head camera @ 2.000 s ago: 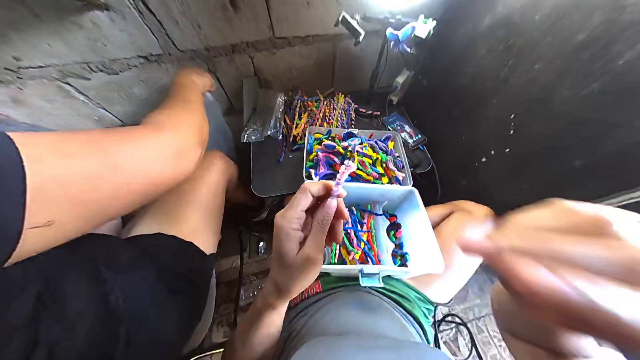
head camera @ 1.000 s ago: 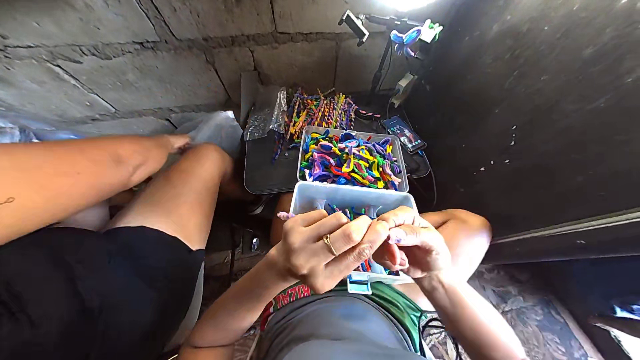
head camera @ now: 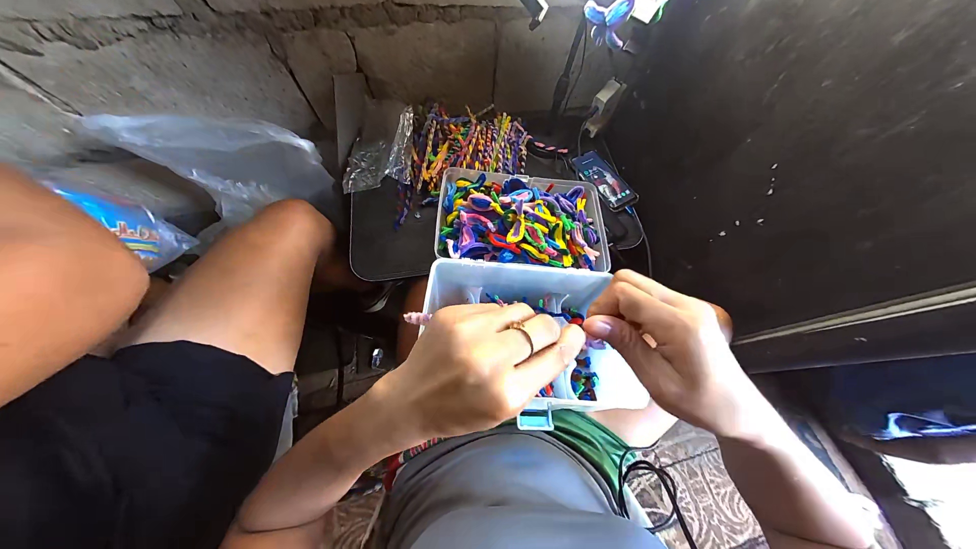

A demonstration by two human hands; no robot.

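My left hand (head camera: pixel 488 366), with a ring on one finger, is closed around a pink twisted pipe-cleaner piece (head camera: pixel 417 318), whose end sticks out at its left. My right hand (head camera: pixel 663 343) pinches the other end of the pink piece near the left fingertips. Both hands are over a white plastic compartment box (head camera: pixel 450 286) on my lap, which holds colored pipe-cleaner pieces (head camera: pixel 584 379). Behind it, the box's lid or tray (head camera: pixel 441 229) is heaped with bent, multicolored pipe-cleaner pieces (head camera: pixel 518 221). The hands hide much of the lower box.
Twisted pipe-cleaner strands (head camera: pixel 473 145) and clear plastic wrappers (head camera: pixel 377 145) lie on a black surface (head camera: pixel 389 248) beside a smartphone (head camera: pixel 605 181). A seated person (head camera: pixel 152 381) is at the left, near a plastic bag (head camera: pixel 221 156). A dark panel stands at right; black cable (head camera: pixel 659 488) hangs below.
My right hand, out to the right two seconds ago, has come in to meet my left hand at the pink piece. The neighboring person's arm has moved, and more of the plastic bag shows.
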